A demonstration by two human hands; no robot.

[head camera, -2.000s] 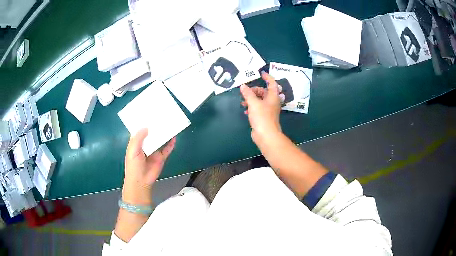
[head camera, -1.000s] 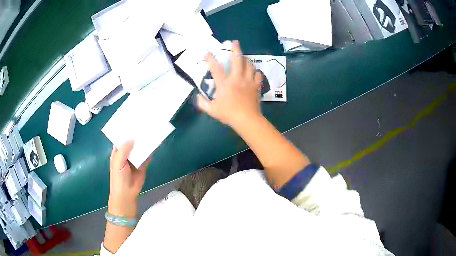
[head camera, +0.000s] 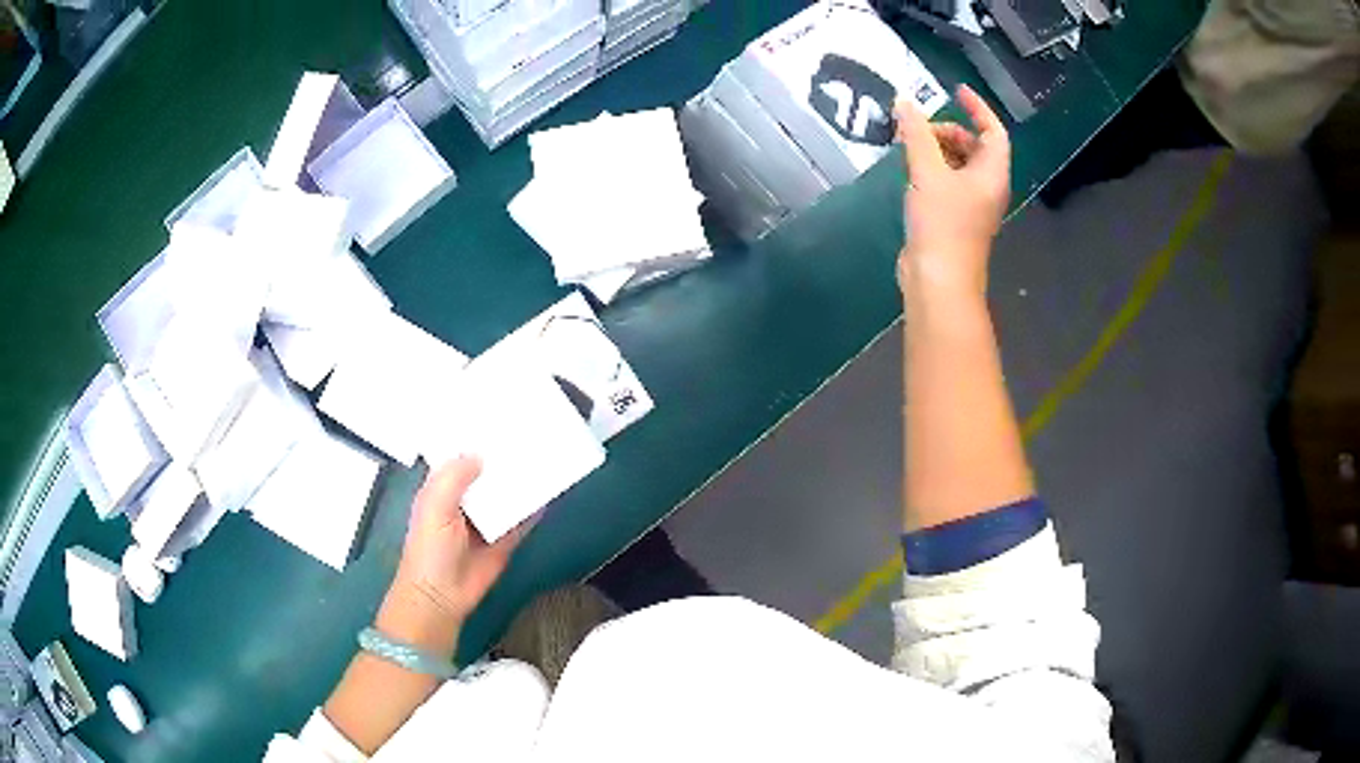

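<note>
My left hand holds a plain white inner box by its lower left corner, over the bench's front part. A printed sleeve with a dark picture lies behind that box and is partly hidden by it. My right hand is reached out to the right with its fingers apart and slightly curled. Its fingertips are at the right edge of the front printed sleeve in a leaning row; I cannot tell whether they touch it. Nothing shows in the right hand.
A heap of white boxes and open trays lies at left. A short pile of white boxes and tall stacks stand at centre back. Dark sleeves lie at upper right. Small white cases and a person's sleeve also show.
The view has turned to the right. My right hand has left the loose printed sleeve and moved right to the leaning row. My left hand still holds the white box, now in front of the loose sleeve.
</note>
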